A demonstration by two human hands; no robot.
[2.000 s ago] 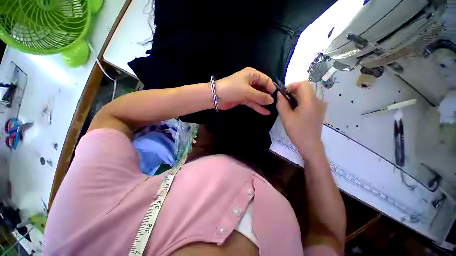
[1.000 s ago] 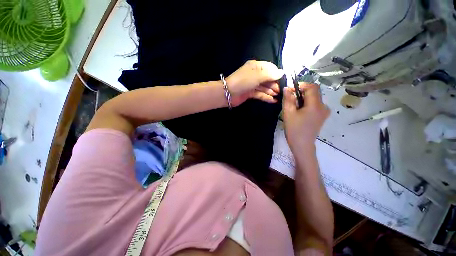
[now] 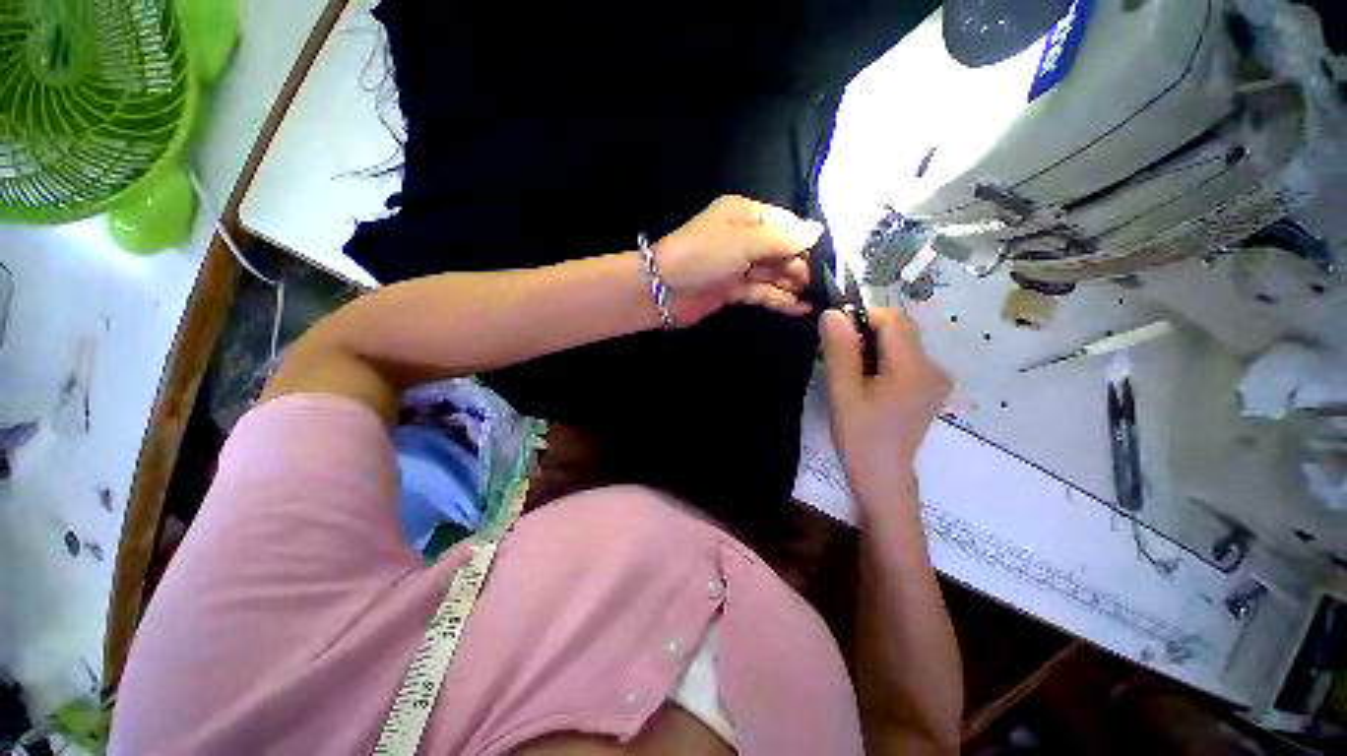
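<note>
The black garment (image 3: 591,133) covers my lap and the table from the top of the view down to the front edge. My left hand (image 3: 739,259) pinches the garment's right edge between thumb and fingers. My right hand (image 3: 883,377) holds small black thread snips (image 3: 863,328), their tips pointing up at the cloth edge beside my left fingertips. The presser foot and needle area (image 3: 895,248) is just to the right of the snips. Any thread at the edge is too small to make out.
The sewing machine (image 3: 1019,133) stands at the upper right. A white-handled tool (image 3: 1115,343) and second dark snips (image 3: 1126,443) lie on its bed. A bed ruler (image 3: 1019,569) runs along the front edge. A green fan (image 3: 89,104) is at the upper left.
My right hand has moved slightly down with the snips, whose blades now show apart. My left hand stays at the cloth edge, slightly lower. The view has shifted towards the right since the earliest frame.
</note>
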